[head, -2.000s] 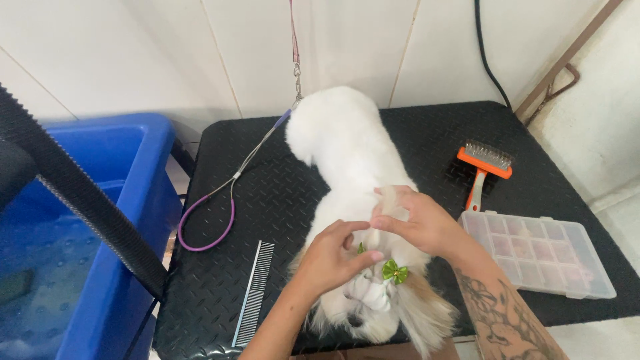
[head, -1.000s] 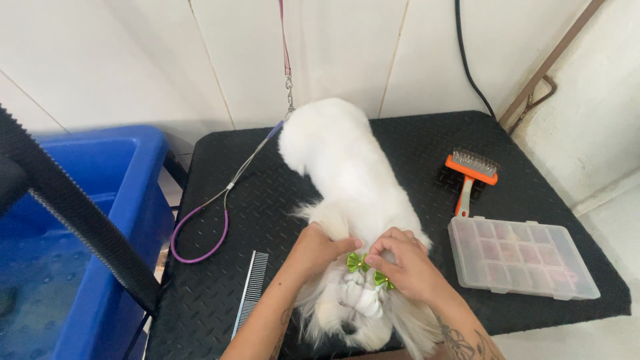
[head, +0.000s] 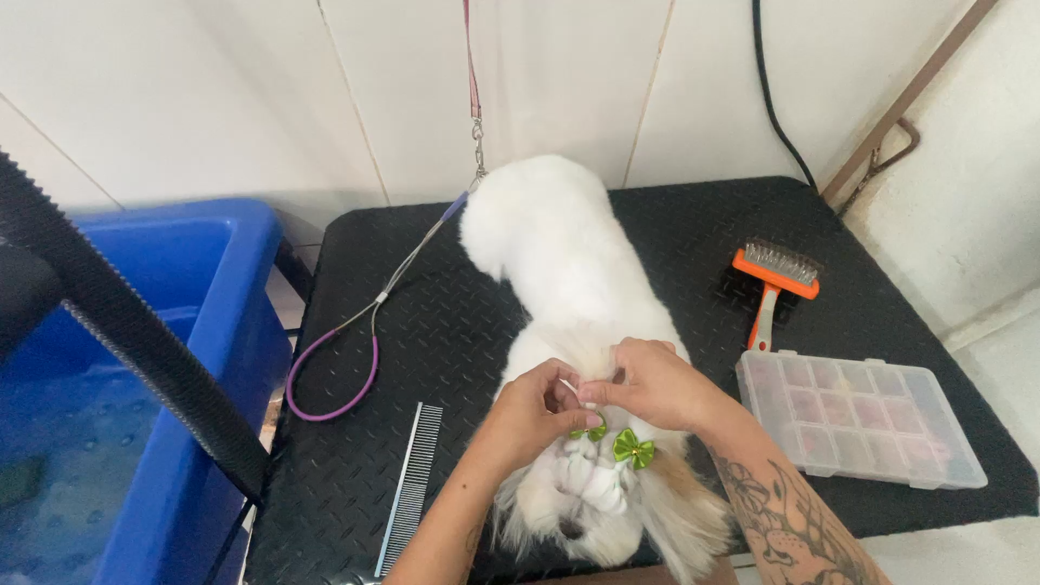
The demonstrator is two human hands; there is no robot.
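Note:
A white long-eared dog (head: 569, 252) lies on a black textured grooming table (head: 325, 479), its head toward me. My left hand (head: 540, 414) pinches hair on top of its head, fingertips beside a green bow (head: 591, 428). My right hand (head: 658, 382) holds a raised tuft of the dog's head hair between thumb and fingers, close to the left fingertips. Another green bow (head: 633, 448) sits on the head just below my right hand. A metal grooming comb (head: 410, 487) lies left of my left forearm. An orange slicker brush (head: 776, 272) lies to the right of the dog.
At the right edge lies a clear compartment box (head: 861, 418). A purple grooming loop (head: 357, 398) rests at the table's left, clipped to a hanging strap (head: 473, 65). A blue tub (head: 195, 349) holding water stands left, behind a black ridged bar (head: 138, 325).
Both hands have moved from the two bows to the hair just behind them. The tuft now stands between the fingertips, much as two seconds ago.

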